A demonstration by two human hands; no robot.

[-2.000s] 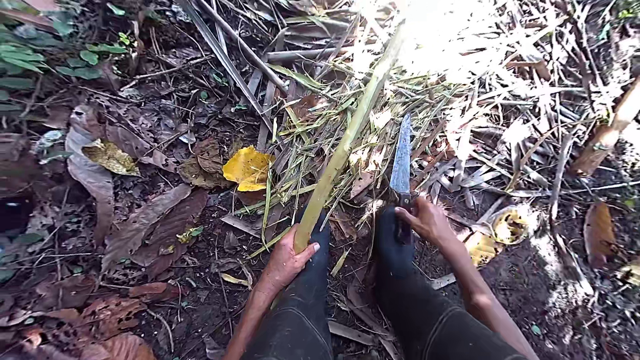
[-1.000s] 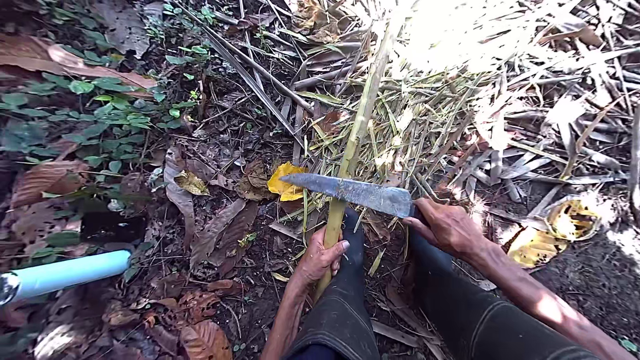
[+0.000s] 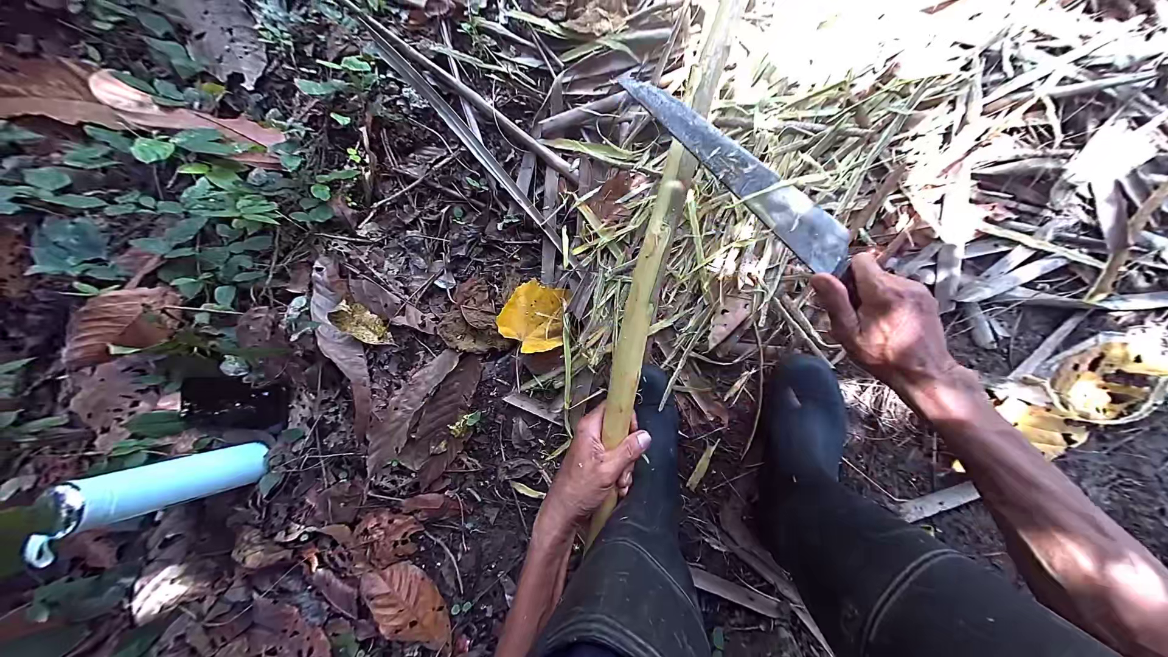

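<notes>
My left hand (image 3: 598, 465) is closed around the lower part of a long pale green-yellow wooden pole (image 3: 650, 265), beside my left boot. The pole leans up and away, its far end running into bright glare. In my right hand (image 3: 890, 319) is a machete (image 3: 753, 182), its handle mostly hidden by the fingers. The broad blade points up and left and crosses over the pole above a small knot. Whether the blade touches the pole, I cannot tell. Green and pale shavings (image 3: 712, 246) lie on the ground around the pole.
Black rubber boots (image 3: 803, 411) stand on dark soil below the hands. At the lower left lies a light blue cylinder (image 3: 173, 484) with a shiny end. A yellow leaf (image 3: 533, 317), brown leaves, low green plants (image 3: 182, 192) and dry stalks (image 3: 474, 146) cover the ground.
The machete, beside the pole two seconds ago, lay nearly level across it one second ago. Its tip has since swung up and farther along the pole. My left hand keeps its hold.
</notes>
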